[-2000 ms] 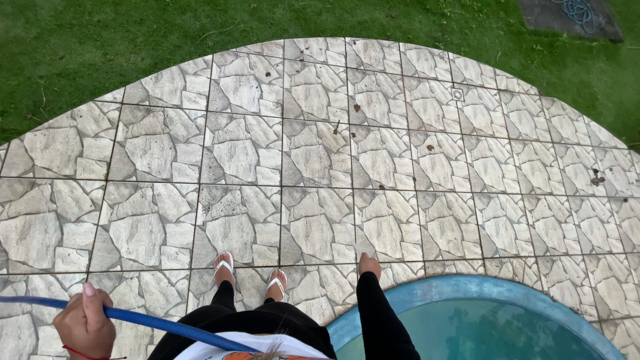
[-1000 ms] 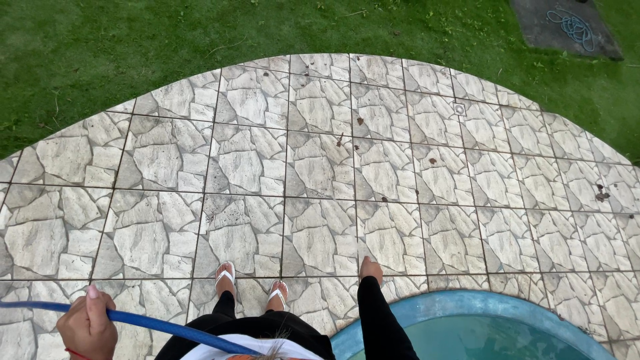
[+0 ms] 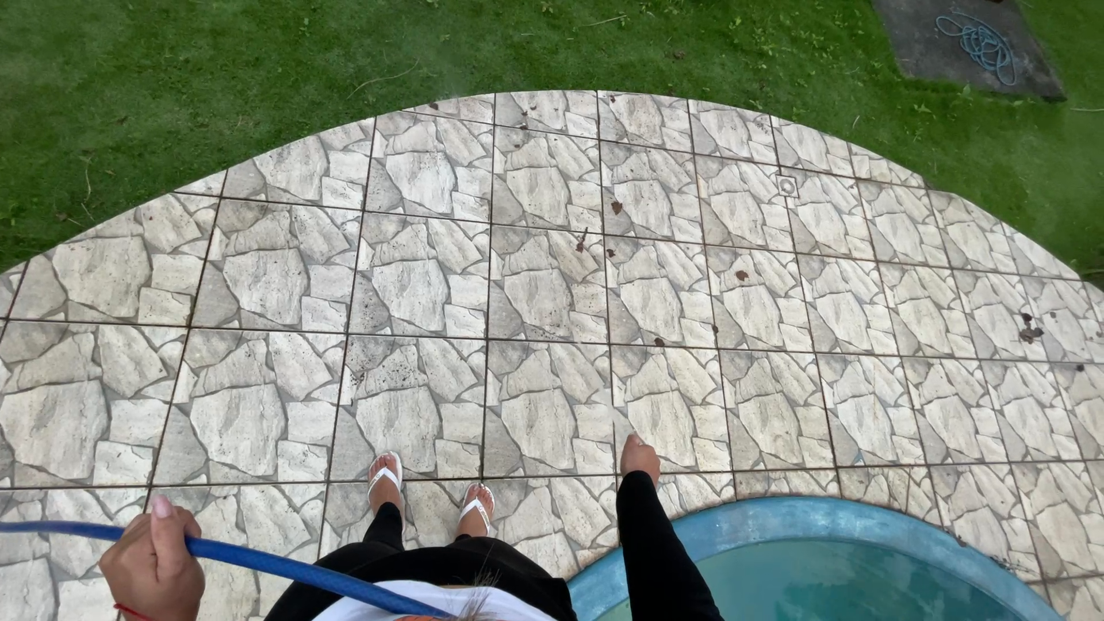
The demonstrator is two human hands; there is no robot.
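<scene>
My left hand (image 3: 153,561) is closed around a blue hose (image 3: 285,565) at the lower left, thumb uppermost. From this hand the hose runs off the left edge one way and across the front of my body the other way. My right arm reaches forward over the paving beside the pool, and my right hand (image 3: 639,457) has its fingers curled. Whether it holds anything is hidden by the hand itself. A faint pale streak shows just ahead of it, over the stone-patterned tiles (image 3: 535,418); what it is cannot be told.
My feet in white flip-flops (image 3: 474,509) stand on the tiles. A round pool with a blue rim (image 3: 768,517) lies at lower right. Brown debris (image 3: 1028,329) dots the paving. Grass (image 3: 259,78) borders it, with a coiled light-blue rope or hose (image 3: 983,47) on a dark slab (image 3: 923,52).
The view has shifted slightly, showing more grass and slab at the top. My left hand stays closed on the hose, and my right arm remains stretched forward.
</scene>
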